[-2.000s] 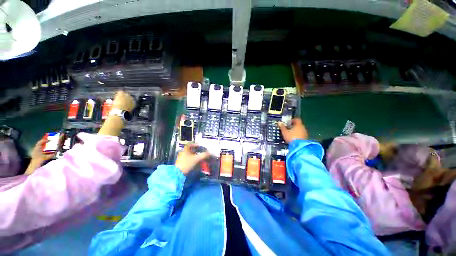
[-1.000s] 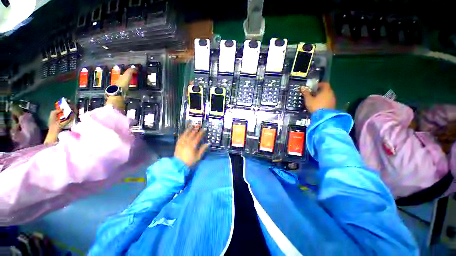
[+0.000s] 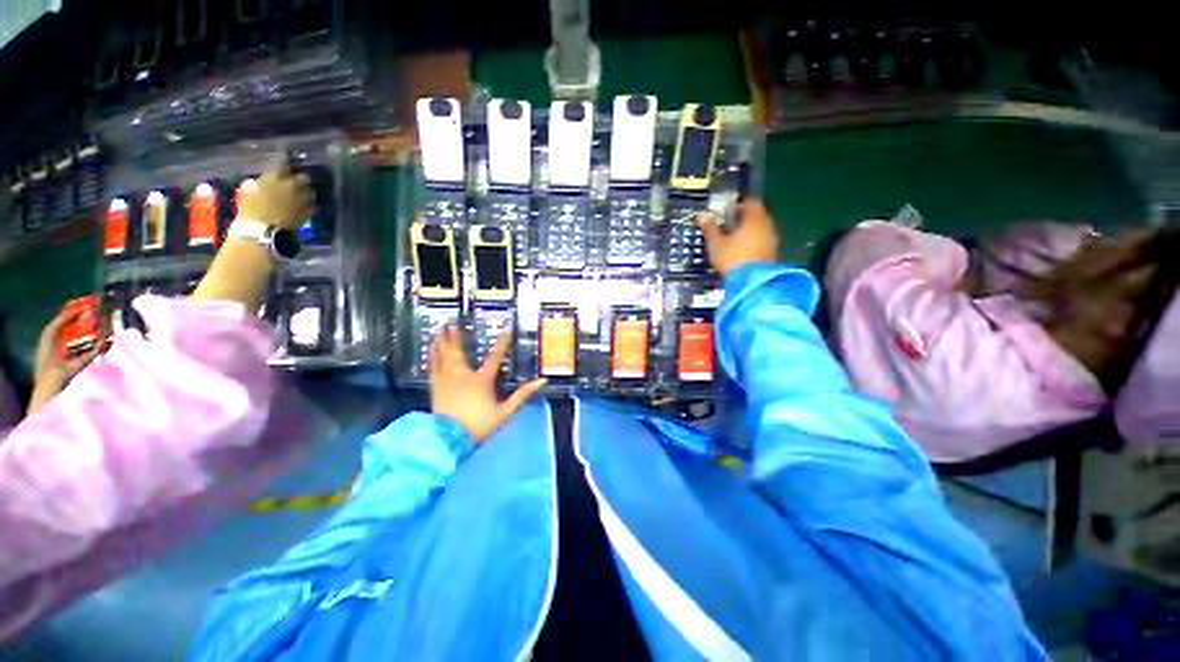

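Note:
A clear phone tray [image 3: 522, 285] lies in front of me. Its far row holds four phones with white faces [image 3: 571, 145] and one phone with a gold frame [image 3: 696, 153] at the right. Its near row has two gold-framed phones [image 3: 492, 263] at the left and three back-up phones showing orange-red pieces [image 3: 630, 347]. My left hand [image 3: 472, 388] is spread, its fingertips over the keys of the two near gold-framed phones. My right hand [image 3: 742, 238] is at the tray's right side, fingertips at the far-right phone's keys; its grip is unclear.
At the left, a person in pink reaches with a watched wrist [image 3: 268, 235] over another phone tray [image 3: 339, 278]. Stacked trays [image 3: 233, 84] stand behind it. A metal post [image 3: 571, 58] rises behind my tray. Another pink-sleeved person [image 3: 906, 330] is close at the right.
Since two seconds ago, the second near-row phone from the left has come to lie face up. My left hand has since moved slightly onto the two phones' keys. The camera view has shifted.

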